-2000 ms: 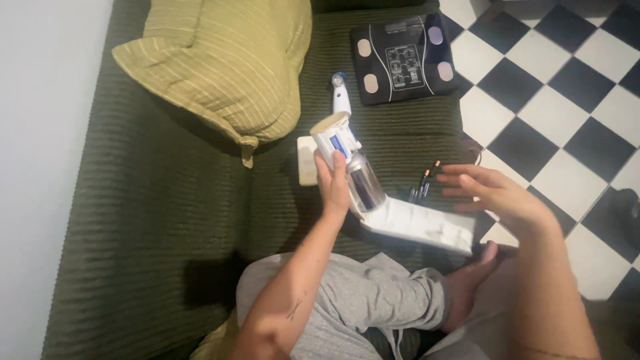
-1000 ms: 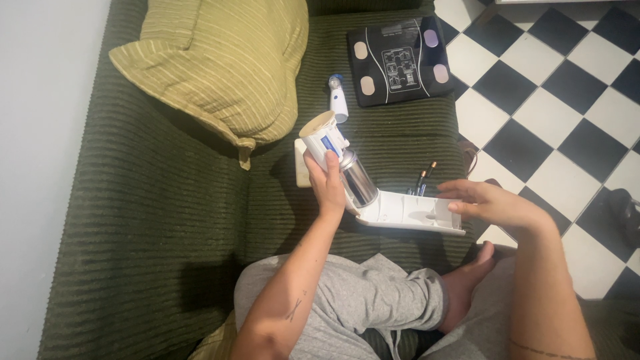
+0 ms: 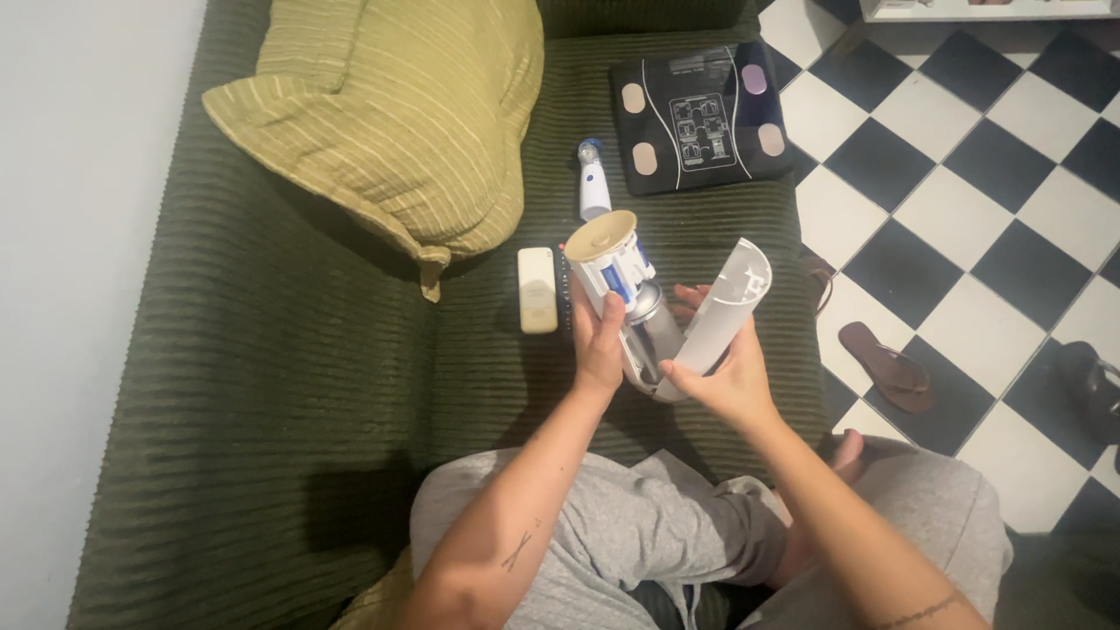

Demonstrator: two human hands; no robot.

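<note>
My left hand (image 3: 598,343) grips the body of a white automatic spray dispenser (image 3: 610,273) with a tan round end and blue parts. A metal aerosol can (image 3: 652,328) lies inside it. My right hand (image 3: 731,372) holds the dispenser's hinged white plastic cover (image 3: 719,311), which is swung partly up beside the can. The cover meets the body near the lower end. Some fingers of my right hand show behind the cover and can. Part of the body is hidden by my left hand.
On the green corduroy sofa (image 3: 350,385) lie a cream remote-like device (image 3: 537,290), a white handheld device with a blue button (image 3: 593,185), a black body scale (image 3: 703,122) and a yellow-green striped cushion (image 3: 411,122). A brown flip-flop (image 3: 888,367) rests on the checkered floor (image 3: 989,297).
My right hand has moved left and taken hold of the cover. The cover, spread wide before, now stands closer to the can. The dark pens seen beside it before are no longer visible.
</note>
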